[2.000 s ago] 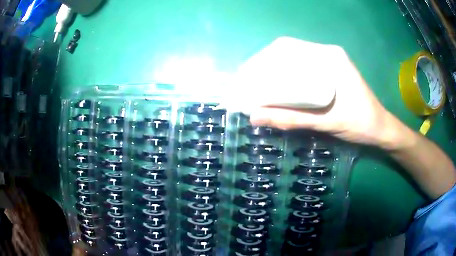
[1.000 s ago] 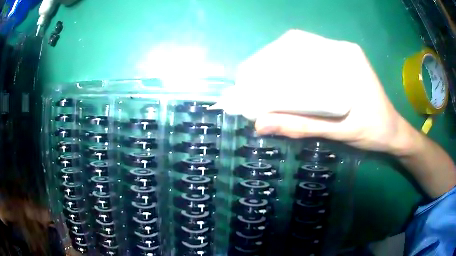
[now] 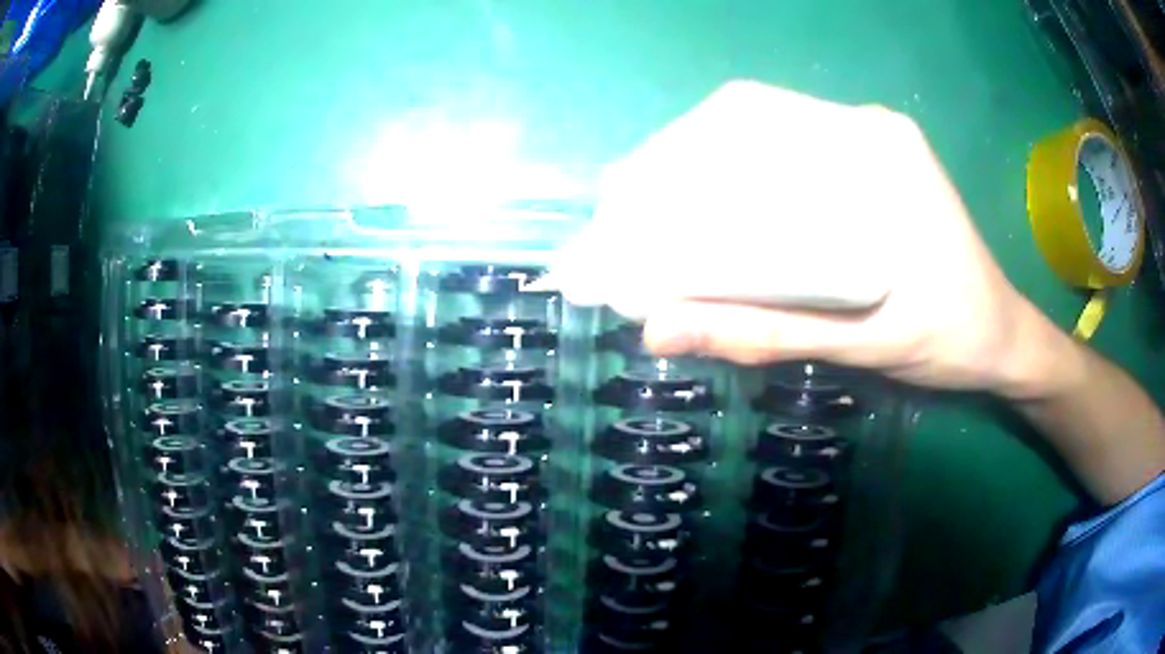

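Observation:
My right hand (image 3: 818,217), strongly overexposed, is closed around a whitish squeeze bottle (image 3: 792,302) that merges with it in the glare. The bottle's narrow tip points left and lies at the top black round part (image 3: 492,280) of the fourth column from the left. The clear ribbed tray (image 3: 296,238) holds six columns of black round parts with bright metallic glints. My hand hides the tops of the two right columns. Liquid at the tip cannot be made out. My left hand is not in view.
A yellow tape roll (image 3: 1058,205) with a loose tail lies at the right on the green mat (image 3: 281,102). Small loose black parts (image 3: 133,96) and a white pointed object (image 3: 107,45) are at the upper left. Dark stacked trays (image 3: 51,256) stand along the left edge.
Since the first frame, the bottle tip has come to the fourth column's top part and now shows clearly. The tray and left-side objects appear shifted left in the picture.

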